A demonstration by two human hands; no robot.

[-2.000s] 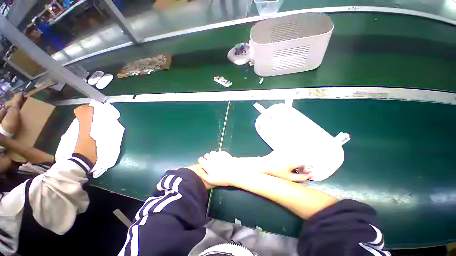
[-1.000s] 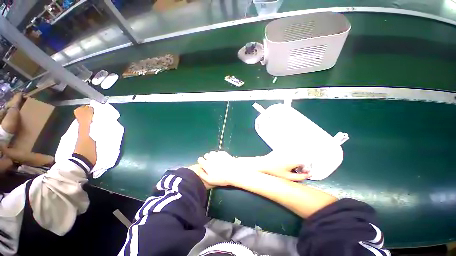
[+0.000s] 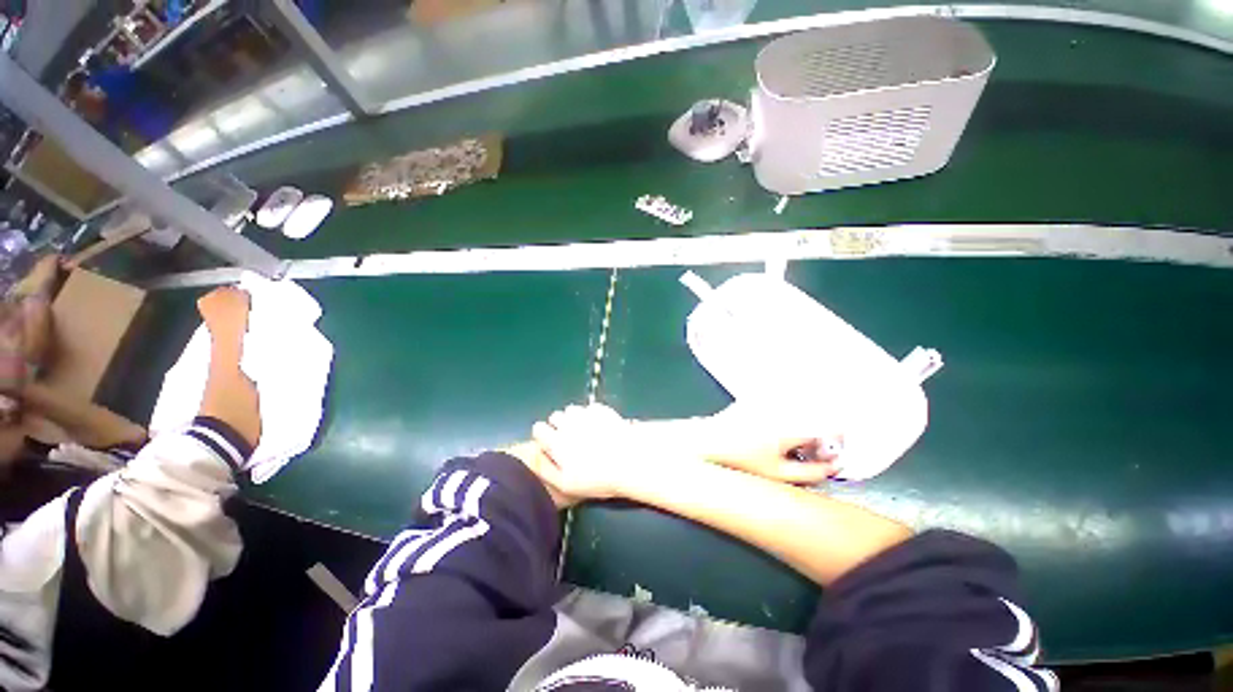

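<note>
A white oval cover [image 3: 798, 338] with short legs sticking out lies on the green bench [image 3: 1055, 406], right of centre. My forearms are crossed. My left hand [image 3: 809, 457] reaches right and lies at the near edge of the cover. A small dark spot shows by its fingers; glare hides whether it grips anything. My right hand [image 3: 582, 446] lies closed over my left forearm, its fingers together and nothing visible in it. Both hands are partly washed out by bright light.
Beyond the pale rail [image 3: 541, 257], the conveyor bears a slotted housing [image 3: 865, 122], a small round part [image 3: 709, 130], a labelled piece [image 3: 664, 208], a brown parts strip [image 3: 423, 170] and two white lids [image 3: 307, 216]. At left, a neighbour's arm [image 3: 233, 365] rests on a crumpled white sheet [image 3: 291, 379] near a carton [image 3: 95, 331].
The slotted housing and other parts on the conveyor have moved to the right. My hands, the oval cover and the near neighbour's arm have not visibly moved.
</note>
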